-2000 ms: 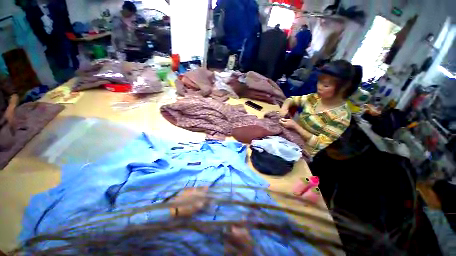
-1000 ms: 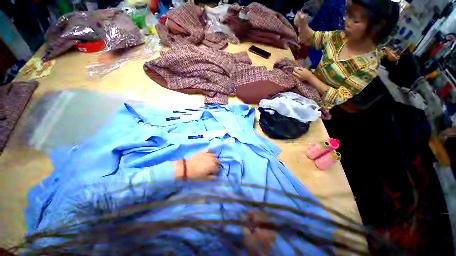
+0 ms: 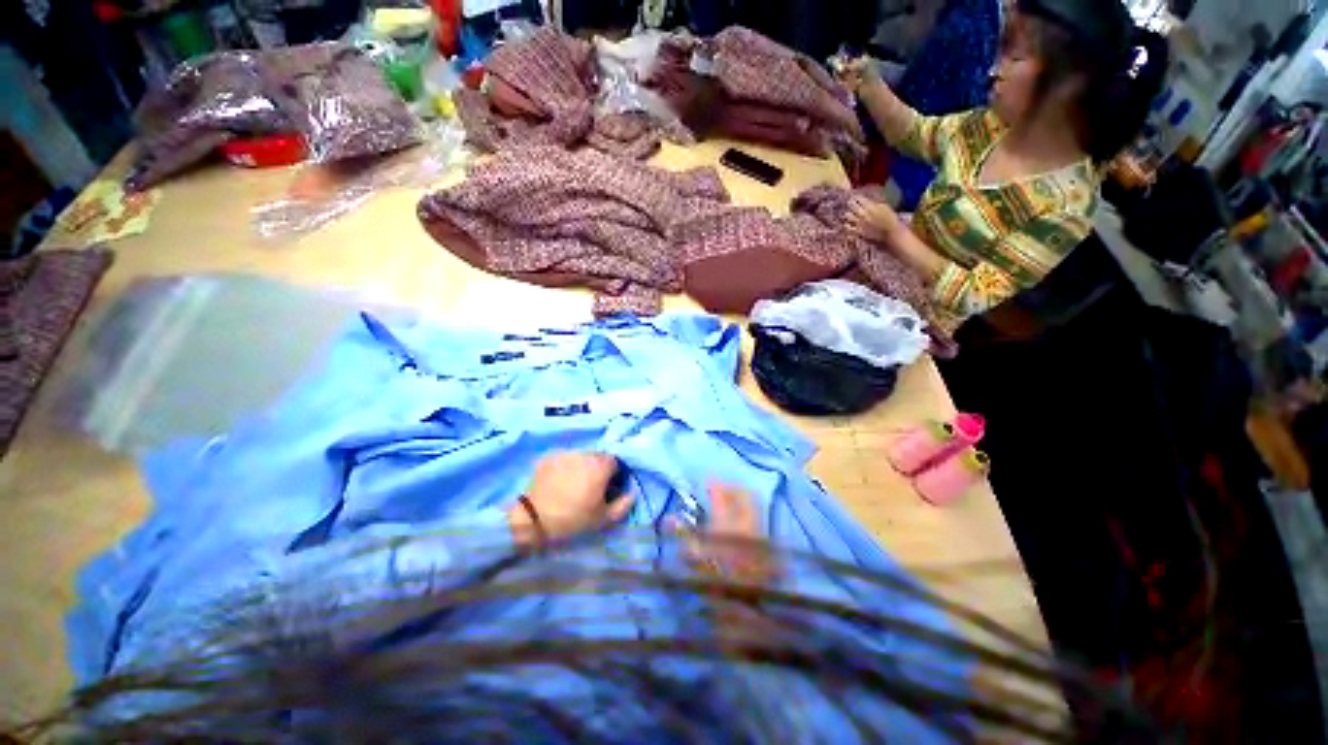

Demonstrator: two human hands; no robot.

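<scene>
Light blue shirts (image 3: pixel 393 480) lie spread in a layered heap nearest me, with small dark neck labels (image 3: pixel 567 411) at their far part. My left hand (image 3: pixel 572 495), with a band at the wrist, is on the middle of the top shirt, fingers curled in on its cloth. A small dark spot shows at its fingertips; I cannot tell if it is a tool or shadow. My right hand (image 3: pixel 736 542) is just to the right, low over the shirt, blurred and partly behind dark hair-like strands. Its grip cannot be made out.
Tweed garments (image 3: pixel 561 218) lie beyond the shirts, with a black phone (image 3: pixel 752 166). Clear poly bags (image 3: pixel 219 349) lie left. A white plastic bag (image 3: pixel 838 323) sits on a black bundle (image 3: pixel 819 381); pink thread cones (image 3: pixel 944 463) are at the right edge. A person (image 3: pixel 1005 189) handles tweed.
My left hand has moved slightly left and its fingers have curled. My right hand has come up from the lower edge to beside it. The other person keeps handling the tweed.
</scene>
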